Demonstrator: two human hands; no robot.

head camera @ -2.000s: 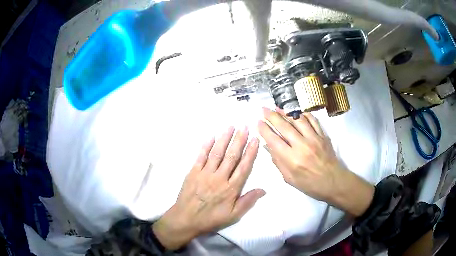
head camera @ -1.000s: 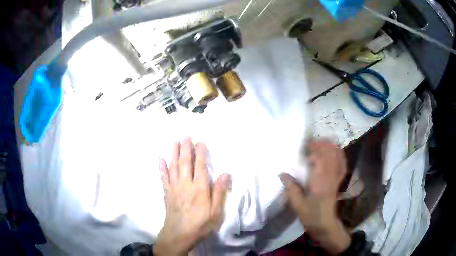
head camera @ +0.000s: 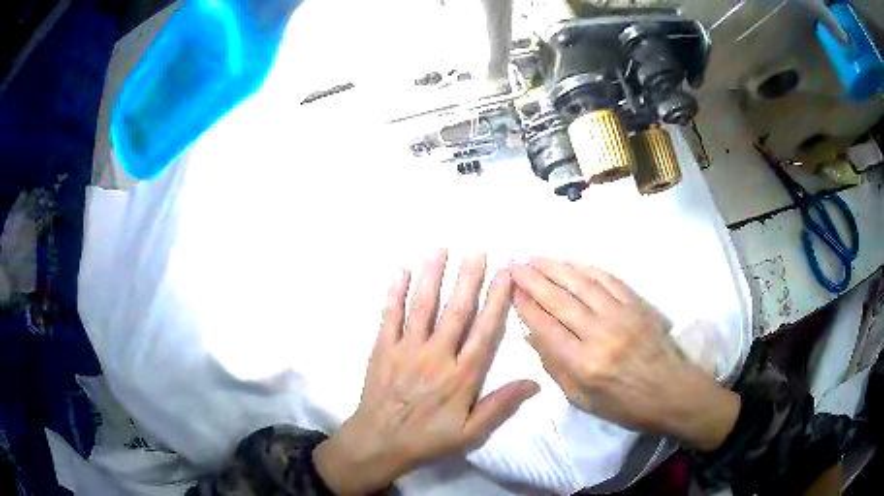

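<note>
White fabric (head camera: 281, 300) covers the table under both hands, partly glared out. My left hand (head camera: 431, 373) lies flat on it, palm down, fingers spread, below the needle area. My right hand (head camera: 606, 349) lies palm down beside it, fingers close together, its fingertips near my left index fingertip. The presser foot area (head camera: 470, 155) is just above the fingertips, blurred by glare. The dark metal assembly (head camera: 625, 58) with two brass ribbed cylinders (head camera: 603, 145) stands at its right. The needle itself cannot be made out.
The blue lamp head (head camera: 189, 87) hangs at upper left. Blue-handled scissors (head camera: 829, 242) lie at the right of the table (head camera: 775, 252). A blue clip (head camera: 851, 53) is on the machine at upper right. White cloth (head camera: 843, 368) hangs at lower right. Blue material (head camera: 58, 358) is at left.
Since one second ago, my right hand has come from the fabric's right edge to beside my left hand. The view has shifted. The fabric's right edge now curves near my right wrist.
</note>
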